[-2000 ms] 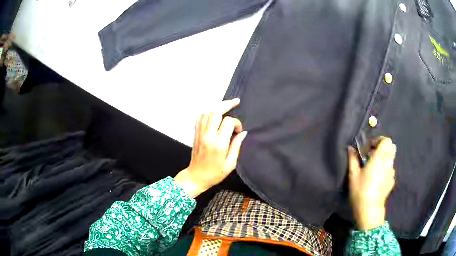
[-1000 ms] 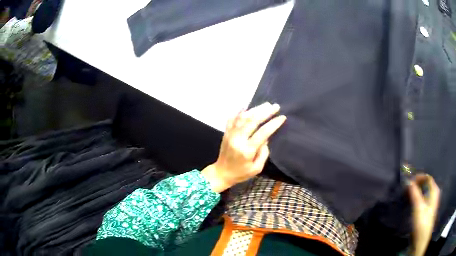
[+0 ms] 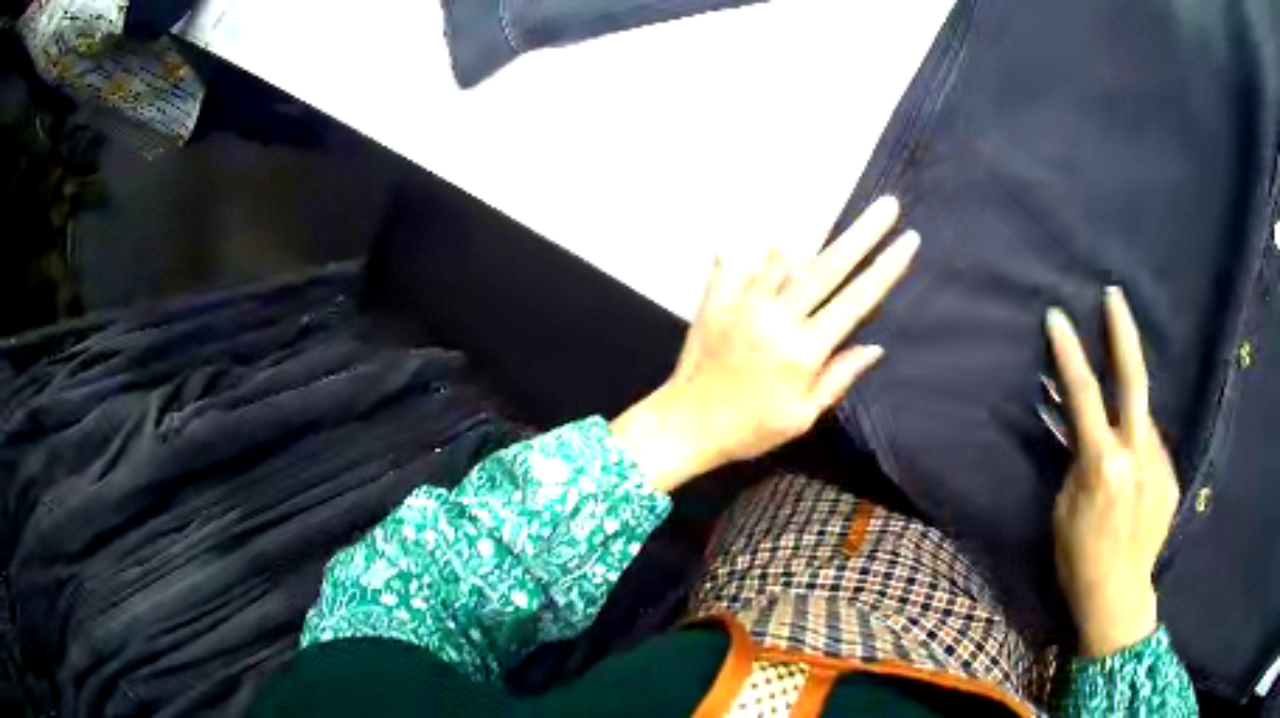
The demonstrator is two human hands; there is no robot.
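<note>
A dark grey denim shirt (image 3: 1039,183) lies spread on a white table. My left hand (image 3: 765,358) is flat with fingers apart, its fingertips on the shirt's side edge, holding nothing. My right hand (image 3: 1116,491) lies on the shirt body left of the button placket, with two fingers stretched forward. Small thin blades, seemingly thread snips (image 3: 1051,410), stick out beside its fingers; the rest is hidden in the hand. Gold metal buttons (image 3: 1244,354) show at the right. A sleeve with its cuff (image 3: 482,39) is cut off by the top edge.
The white table (image 3: 604,154) has its near edge running diagonally left of my left hand. A dark folded garment pile (image 3: 239,491) is at the lower left. Patterned cloth (image 3: 148,91) shows at the top left. My checked apron (image 3: 842,568) is below the hem.
My right hand has left the placket and now lies on the shirt body with two fingers extended. My left hand's fingers have spread at the side edge. The view has shifted.
</note>
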